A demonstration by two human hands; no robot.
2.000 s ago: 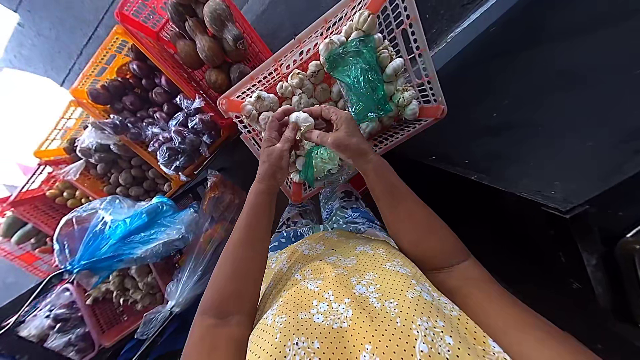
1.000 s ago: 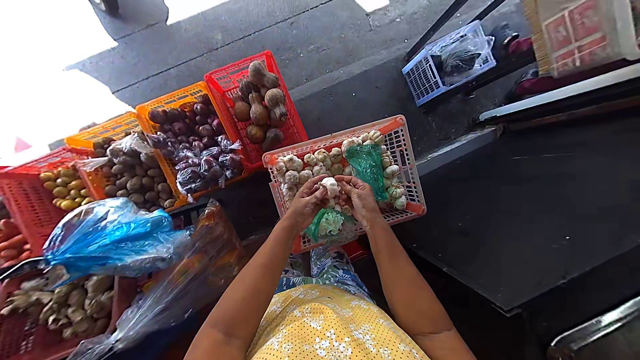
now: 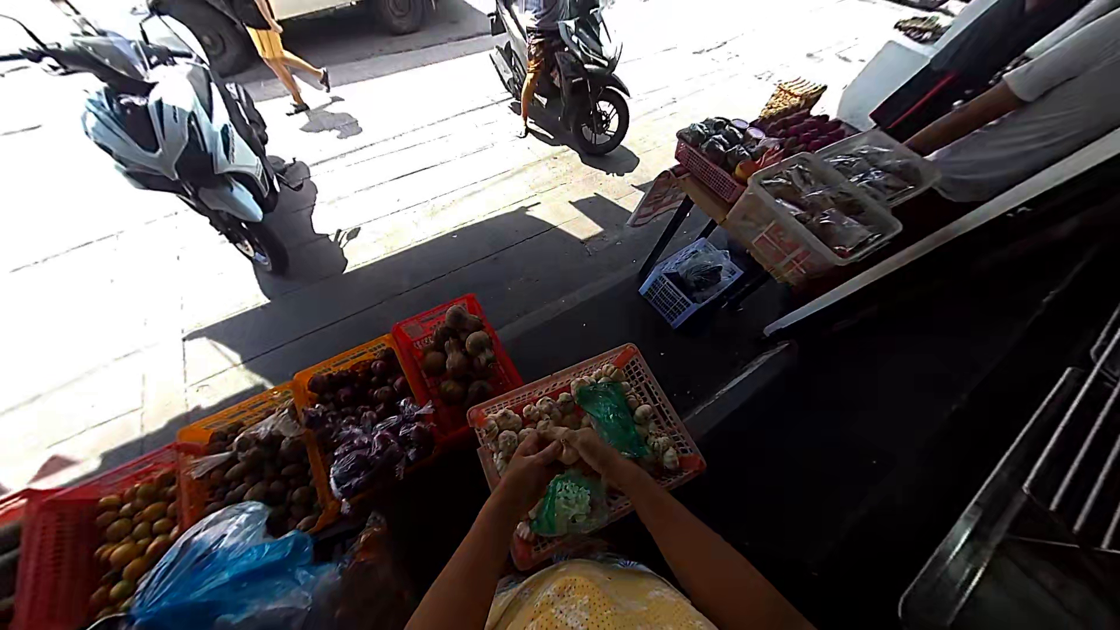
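Observation:
A pale plastic crate (image 3: 643,376) with red corners holds many garlic bulbs (image 3: 547,409). Over it, my left hand (image 3: 532,462) and my right hand (image 3: 599,452) meet at the fingertips around a small pale garlic bulb (image 3: 569,452). The fingers partly hide the bulb. Beside my right hand a green plastic bag (image 3: 612,418) lies on the garlic. Just below my hands rests an opened green and clear bag (image 3: 567,503) with whitish pieces inside.
To the left stand a red crate (image 3: 411,328) of brown root crops, an orange crate (image 3: 306,385) of wrapped purple onions, and more produce crates. A blue plastic bag (image 3: 232,569) lies lower left. Beyond are a blue-white crate (image 3: 669,306), motorcycles, and people, one near clear tubs (image 3: 822,206).
The view has swung up and outward, bringing the street into sight. Both hands stay together over the garlic crate, with the bulb between them.

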